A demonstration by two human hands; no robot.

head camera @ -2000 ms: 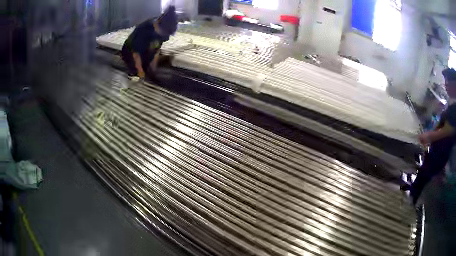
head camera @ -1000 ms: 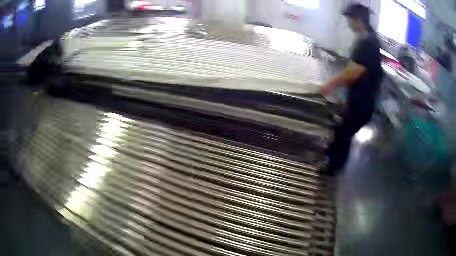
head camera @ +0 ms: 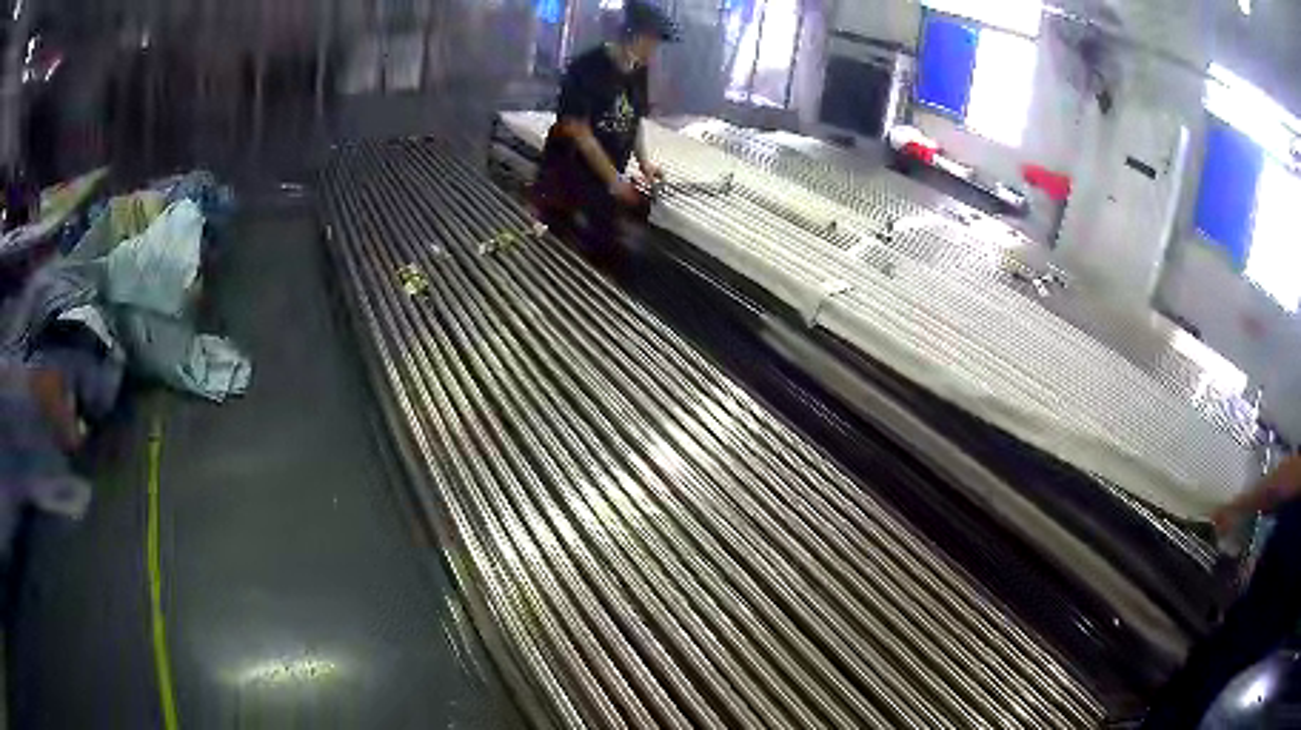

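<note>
Neither of my hands is in the picture. Nearest in front of me is a wide rack of long shiny parallel metal tubes (head camera: 614, 485), running from the lower right to the upper left. Small yellowish pieces (head camera: 412, 280) lie on the tubes near the far end. Behind the rack, a long white pleated cloth (head camera: 913, 314) lies on a second long surface. A person in dark clothes and a cap (head camera: 599, 121) stands between the two, hands at the cloth's edge.
Grey floor with a yellow line (head camera: 154, 571) runs along the left. Heaped pale blue and grey cloth (head camera: 157, 271) is at the left edge, with part of an arm (head camera: 57, 407) near it. Another person's arm (head camera: 1263, 496) reaches in at the right edge.
The view has swung right, then back left. The cloth heap and yellow line show again at left. The person at right is now cut off by the edge.
</note>
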